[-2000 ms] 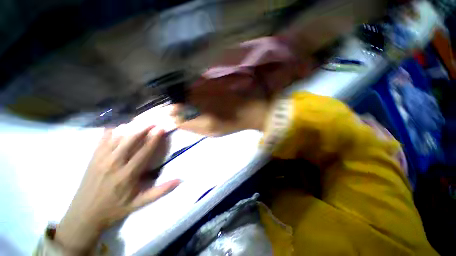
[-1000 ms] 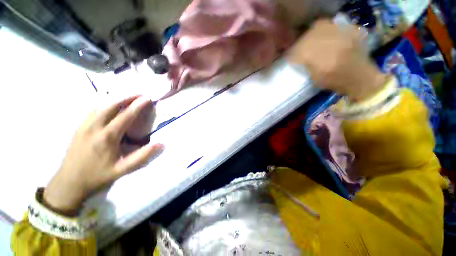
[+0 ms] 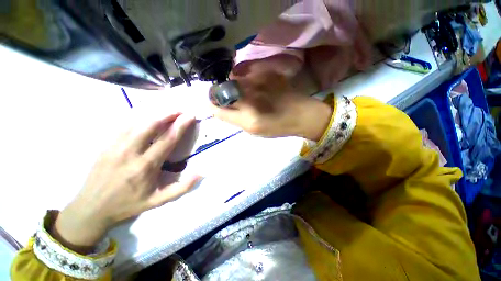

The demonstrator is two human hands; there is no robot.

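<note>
The pink garment piece (image 3: pixel 307 38) lies in loose folds under and behind the sewing machine head (image 3: pixel 165 27), beyond my right hand. My right hand (image 3: pixel 263 107) is at the needle area beside the round grey knob (image 3: pixel 225 93); its fingers are bent and partly hidden, and I cannot tell whether they grip the cloth. My left hand (image 3: pixel 148 164) lies on the white machine bed with fingers spread and thumb apart; whether cloth is under its fingertips is not clear. The presser foot and needle are hidden.
The white table's grey edge (image 3: pixel 263 192) runs diagonally before my lap. Snips with a yellow-green part (image 3: pixel 415 65) lie at the table's right. A blue basket (image 3: pixel 469 181) with blue cloth (image 3: pixel 477 134) stands right of the table, with some pink cloth beside it.
My right hand has come back left from the far side of the pink cloth to the knob. My left hand stays flat on the bed. The camera view has shifted.
</note>
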